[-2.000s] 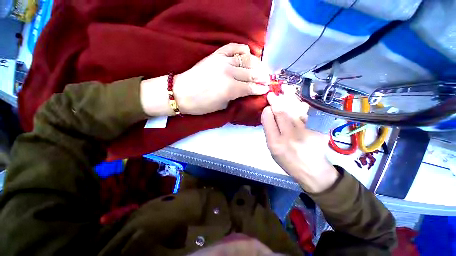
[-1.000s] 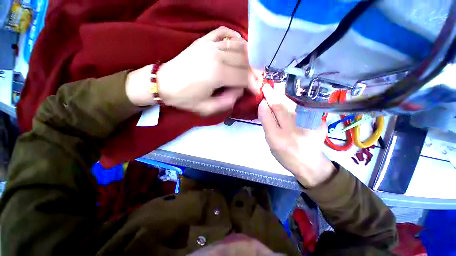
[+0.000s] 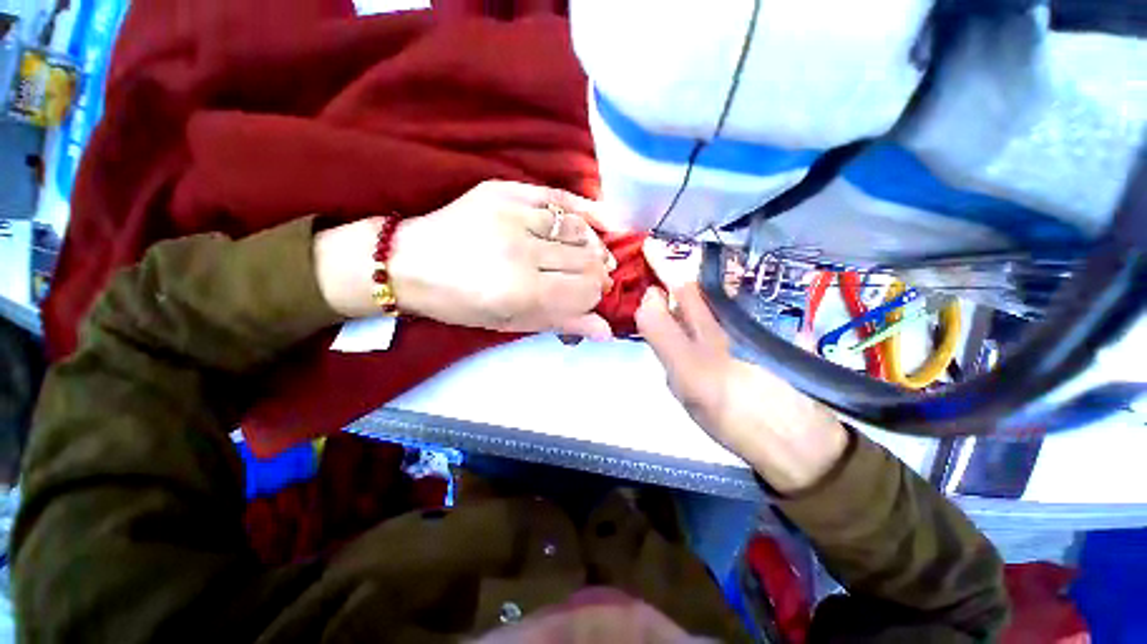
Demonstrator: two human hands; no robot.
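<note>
A large dark red garment (image 3: 340, 138) covers the left of the white table, with a small white tag (image 3: 365, 333) at its lower part. My left hand (image 3: 503, 258), with a ring and a red bead bracelet, lies on the garment and grips a bunched part of it. My right hand (image 3: 723, 371) holds the same bunched part from the right at its fingertips. The bunched cloth lies just left of the needle area (image 3: 679, 242) of the white and blue sewing machine (image 3: 780, 88). The needle itself is too small to tell.
Red and yellow scissors handles (image 3: 927, 359) and blue snips (image 3: 868, 321) lie right of the needle area, behind a dark curved machine part. A black flat phone (image 3: 994, 466) lies at the table's right. The ruler-marked table edge (image 3: 566, 455) runs in front. Dark red cloth lies below it.
The bunched red cloth now shows between my hands. My left hand has moved down and its fingers have closed in. The machine head appears shifted and turned in view.
</note>
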